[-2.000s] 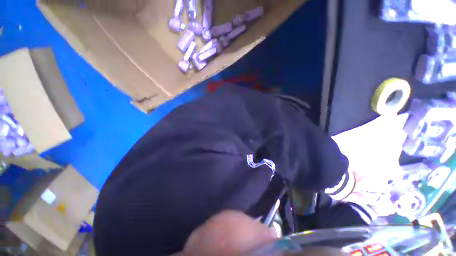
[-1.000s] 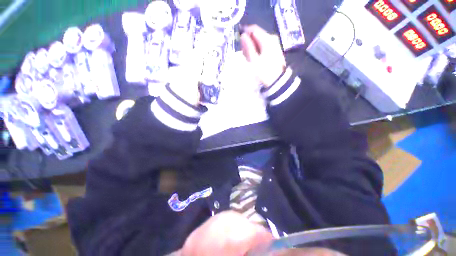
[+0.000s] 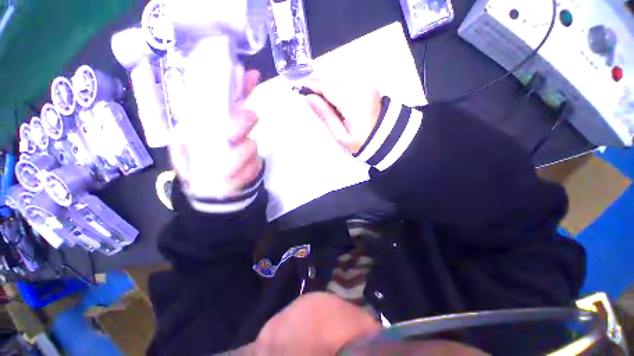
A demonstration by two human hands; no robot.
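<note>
My left hand (image 3: 233, 156) is wrapped around the handle of a pale lavender-grey handheld fan unit (image 3: 207, 87). The unit is raised, its round head at the top edge, its handle pointing down and its plain pale side showing, overexposed. My right hand (image 3: 347, 115) rests over white paper (image 3: 299, 163) with thumb and fingers pinched on a small dark piece (image 3: 302, 90), possibly a plug. The piece and the fan unit are apart.
More units stand clustered at left (image 3: 104, 139) and beside the held one. Another lies behind the paper (image 3: 290, 38), one at the top (image 3: 427, 15). A tape roll (image 3: 165, 189) is by my left sleeve. A meter box (image 3: 563, 55) with a black cord is at right.
The view has turned from the boxes on the floor to the bench. Since a second ago, my left hand has lifted a unit up and left off the paper; my right hand is apart from it.
</note>
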